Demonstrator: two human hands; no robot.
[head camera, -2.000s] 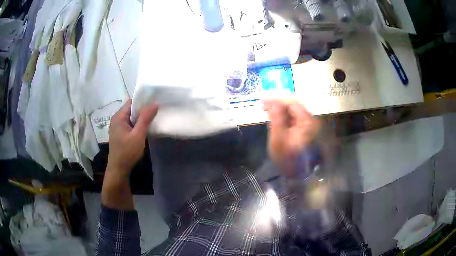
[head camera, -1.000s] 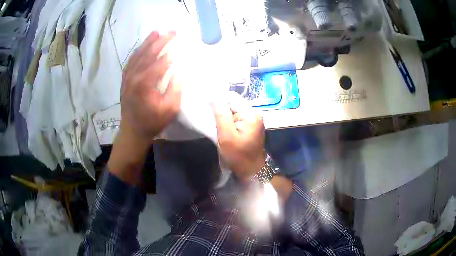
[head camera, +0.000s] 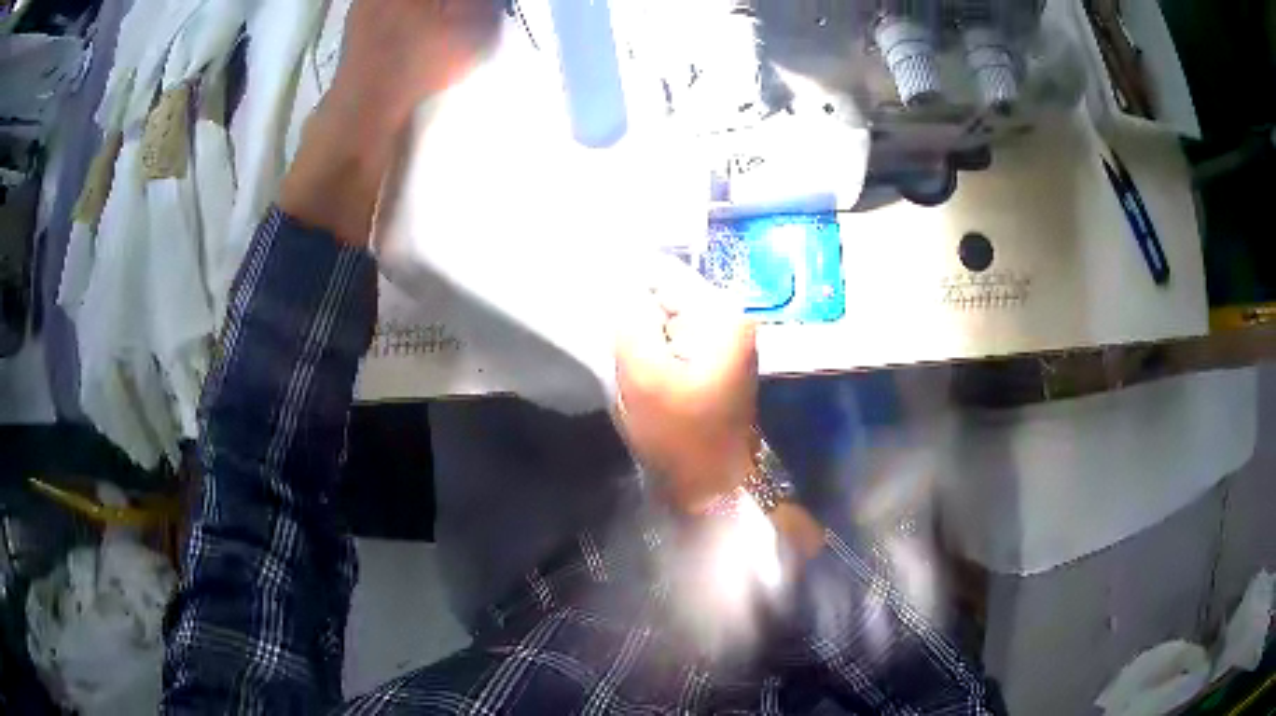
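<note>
A white fabric piece (head camera: 490, 266) lies on the machine table, running up to the needle area, which is washed out by glare. My right hand (head camera: 689, 371) is at the front of the needle area beside the blue plate (head camera: 800, 266), its fingers closed on the near edge of the fabric. My left hand (head camera: 427, 42) is blurred at the top left, at the far side of the fabric; its fingertips are lost in glare. The sewing machine (head camera: 798, 126) stands behind the plate.
White bundled pieces (head camera: 168, 266) with tan tags hang over the table at left. Dark blue snips (head camera: 1135, 217) lie on the table (head camera: 1064, 315) at right. Crumpled white cloth (head camera: 98, 623) is at lower left. White pieces (head camera: 1161, 678) are at lower right.
My right hand has come from the right onto the fabric by the needle area. My left hand has moved from the fabric's near left corner up to the far side.
</note>
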